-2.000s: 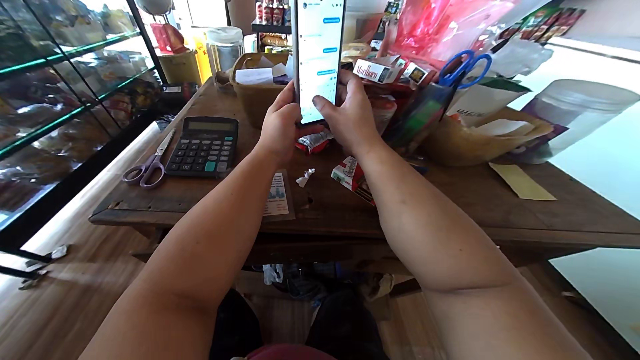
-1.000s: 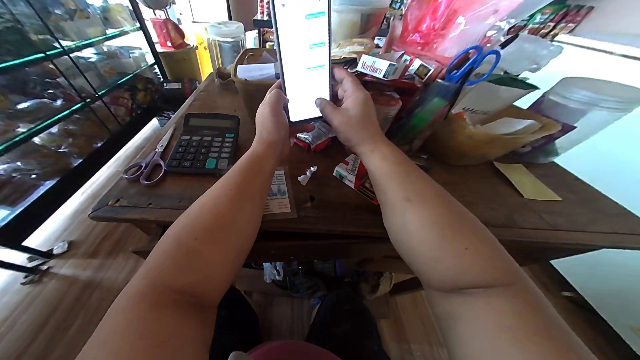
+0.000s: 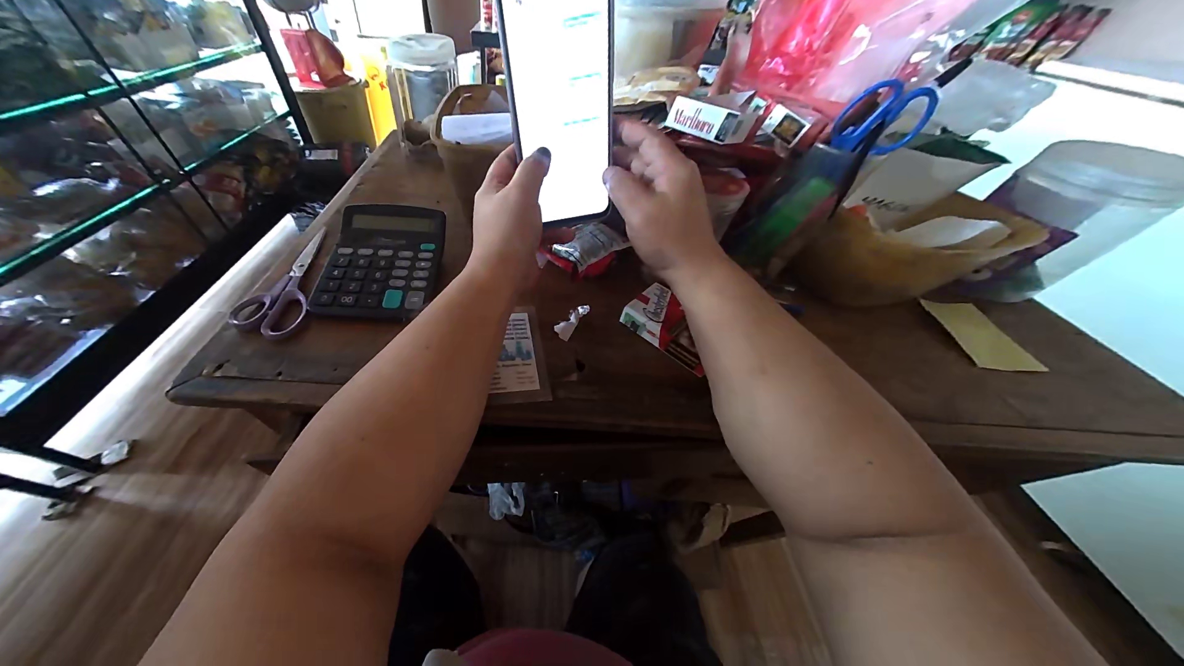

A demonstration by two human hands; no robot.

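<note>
Upright above the table, a smartphone point(image 3: 562, 111) with a bright screen is cut off by the top of the view. My left hand point(image 3: 509, 208) grips its lower left side, the thumb over the screen's edge. My right hand point(image 3: 661, 190) is at the phone's right edge, fingers curled and thumb touching or very near it; whether it bears any weight is hard to tell. Below the phone lie a crumpled red and silver wrapper point(image 3: 587, 248), a twisted scrap of foil point(image 3: 572, 322) and a red and white cigarette pack point(image 3: 659, 319), partly behind my right forearm.
A black calculator point(image 3: 379, 264) and purple-handled scissors point(image 3: 277, 301) lie on the wooden table point(image 3: 832, 370) at left. Blue-handled scissors point(image 3: 883, 116) stand in a holder at right, near a brown paper bag point(image 3: 906, 245) and a plastic jar point(image 3: 1110, 203). Glass shelving point(image 3: 139, 102) borders the left side.
The phone has shifted left across the view. My left thumb now lies over the screen's edge, and my right thumb has moved from over the screen to its right edge.
</note>
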